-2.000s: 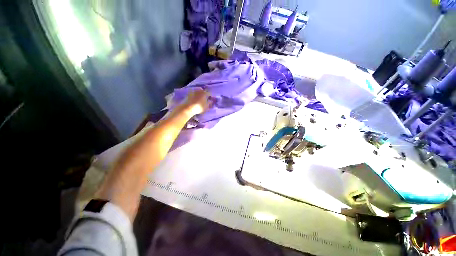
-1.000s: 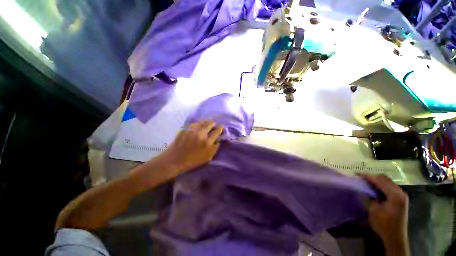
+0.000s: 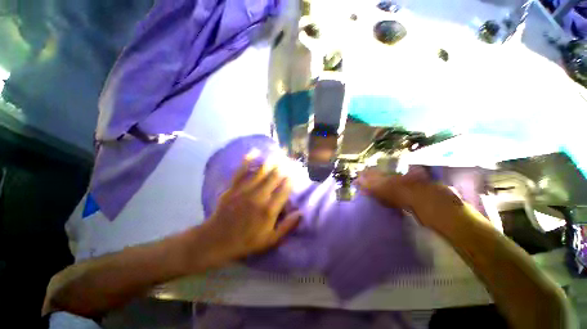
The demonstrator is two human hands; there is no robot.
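The purple garment piece [image 3: 367, 241] lies on the white table in front of the sewing machine, its rounded part to the left. My left hand [image 3: 254, 205] lies on the rounded part with fingers spread. My right hand [image 3: 402, 193] is at the cloth's right side, fingertips beside the presser foot [image 3: 345, 185], seeming to pinch the cloth edge; its grip is blurred. The white machine head with teal trim [image 3: 367, 109] stands above the cloth. The grey-black glossy block [image 3: 327, 119] hides part of the needle area.
Heaped purple cloth [image 3: 167, 77] lies left of the machine. A blue triangle [image 3: 90, 205] is at the table's left edge. A printed ruler [image 3: 444, 281] runs along the front edge, partly covered by cloth. A flat black rectangle [image 3: 531, 228] is at the right.
The purple pieces have moved from the table's front edge up to the presser foot. Both hands have moved up with them, the right one also leftward. The view is closer to the machine.
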